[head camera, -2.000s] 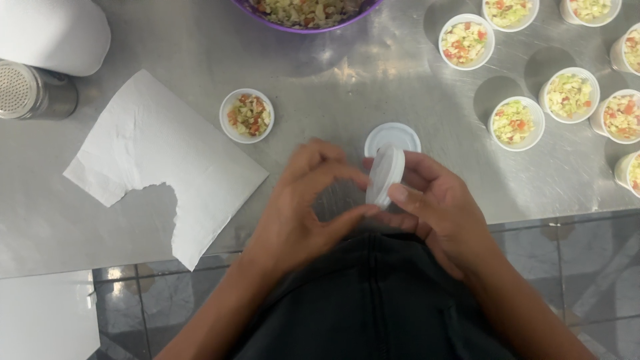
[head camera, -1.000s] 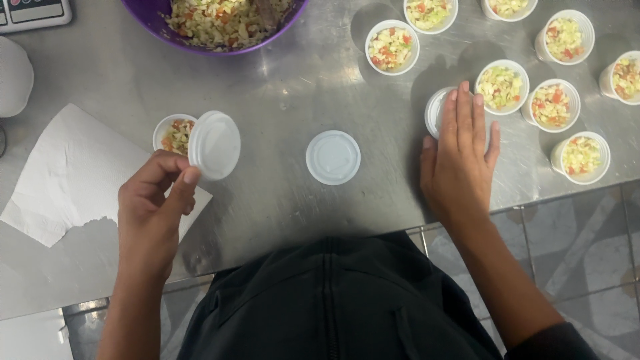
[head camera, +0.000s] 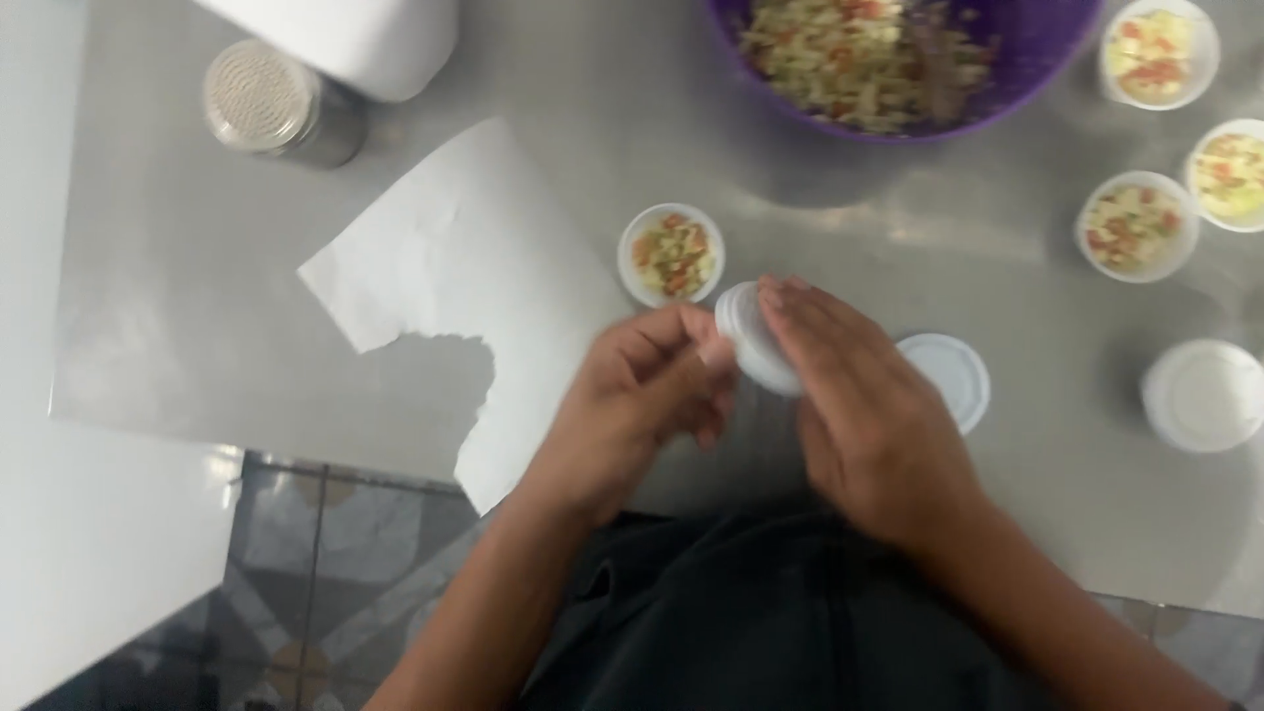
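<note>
Between my two hands is a small stack of white plastic lids (head camera: 758, 339), tilted and blurred. My left hand (head camera: 642, 405) pinches its left edge with the fingertips, while my right hand (head camera: 869, 405) lies along its right side, fingers nearly straight. Just beyond my left hand stands an uncovered white cup of chopped vegetables (head camera: 671, 255). A single white lid (head camera: 950, 380) lies flat on the steel table, partly behind my right hand. Farther right, a white cup with a lid on (head camera: 1203, 396) stands near several uncovered filled cups (head camera: 1137, 227).
A purple bowl of chopped vegetable salad (head camera: 908, 123) stands at the far side of the steel table (head camera: 197, 326). Torn white paper (head camera: 464, 237) lies at the left, near a metal shaker (head camera: 281, 104) and a white container (head camera: 365, 39). The table's near edge runs before my body.
My right hand has left the covered cup on the right and come to the lids at my left hand. The view has shifted left.
</note>
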